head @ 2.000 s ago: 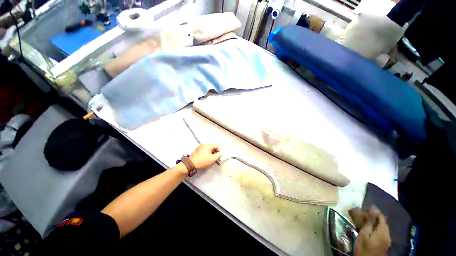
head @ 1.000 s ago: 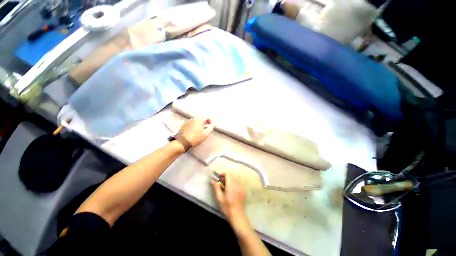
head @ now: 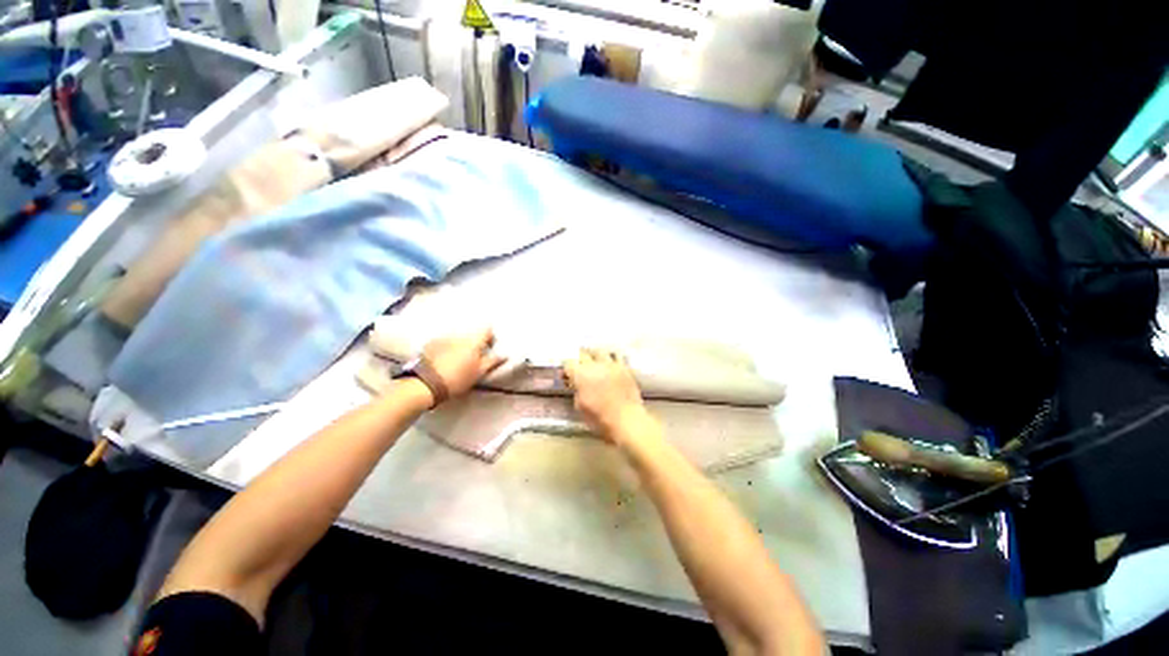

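Beige fabric panels (head: 718, 433) lie stacked on the white table, with a curved near edge carrying a thin white strip (head: 519, 429). A long beige fold (head: 699, 374) lies behind them. My left hand (head: 462, 361) rests on the left part of the fold, its fingers on the cloth. My right hand (head: 603, 387) grips the fold near its middle; whether it also holds a small tool is hidden. The steam iron (head: 917, 487), with a tan handle, lies at the right, away from both hands.
The iron sits on a dark mat (head: 872, 590). A light blue cloth (head: 295, 282) lies at the left, with a beige bundle (head: 244, 180) behind it. A blue padded bolster (head: 731, 154) spans the back. A white ring (head: 157, 162) is at upper left. Black cloth hangs at the right.
The right hand has left the iron on the mat, passed the near curved edge and moved up to the fold. The left hand has moved onto the fold. The camera view has shifted.
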